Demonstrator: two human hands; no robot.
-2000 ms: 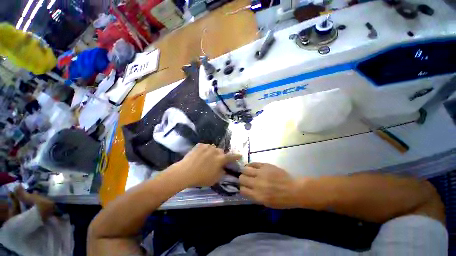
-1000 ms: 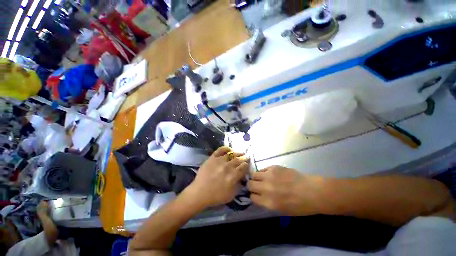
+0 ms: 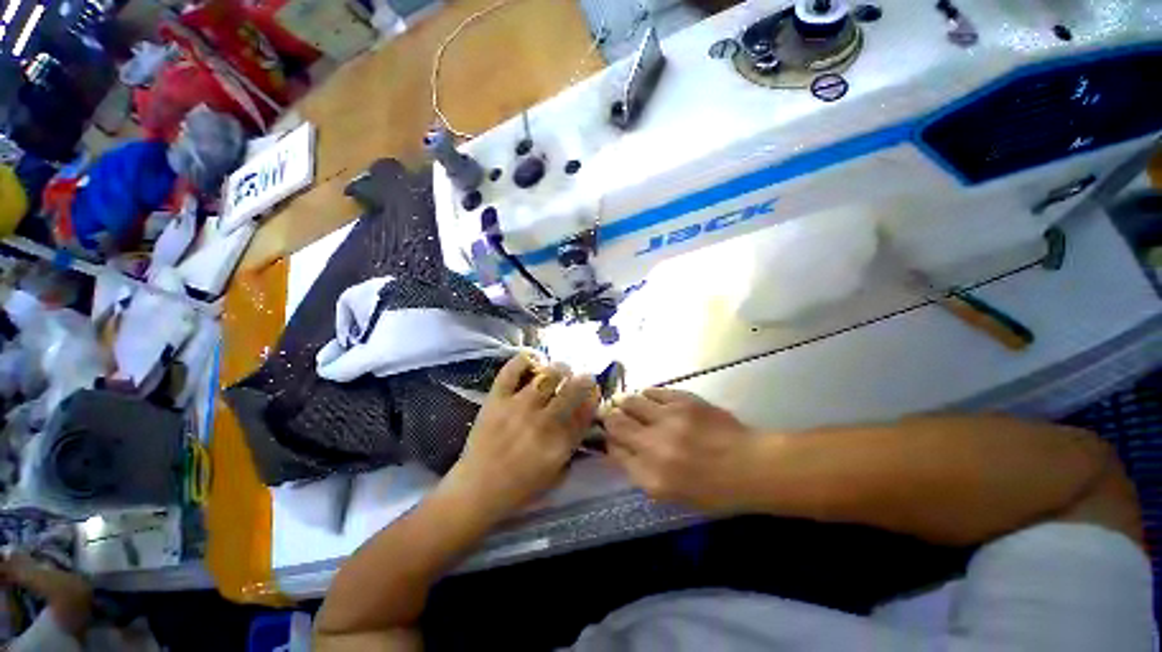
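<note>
A dark speckled garment piece (image 3: pixel 370 408) with a folded light grey panel (image 3: pixel 414 334) lies on the white table, its right end at the needle area of the sewing machine (image 3: pixel 714 191). My left hand (image 3: pixel 529 427) lies on the cloth just in front of the presser foot (image 3: pixel 584 306), fingers bent on its edge. My right hand (image 3: pixel 675 439) is beside it, fingertips pinching the cloth edge. The two hands nearly touch. The cloth between and under the fingers is mostly hidden, and the needle tip cannot be made out.
A thin tool with an orange-green handle (image 3: pixel 988 318) lies on the bed at right. A pale translucent lump (image 3: pixel 816 274) sits beneath the machine arm. Orange tape (image 3: pixel 242 510) covers the left table edge. A number card (image 3: pixel 268 176) lies behind. Another person's arm (image 3: pixel 45 586) shows at lower left.
The view has shifted. The light grey panel is now stretched flatter toward the needle, and the dark cloth is spread wider. My hands stay close together on the cloth.
</note>
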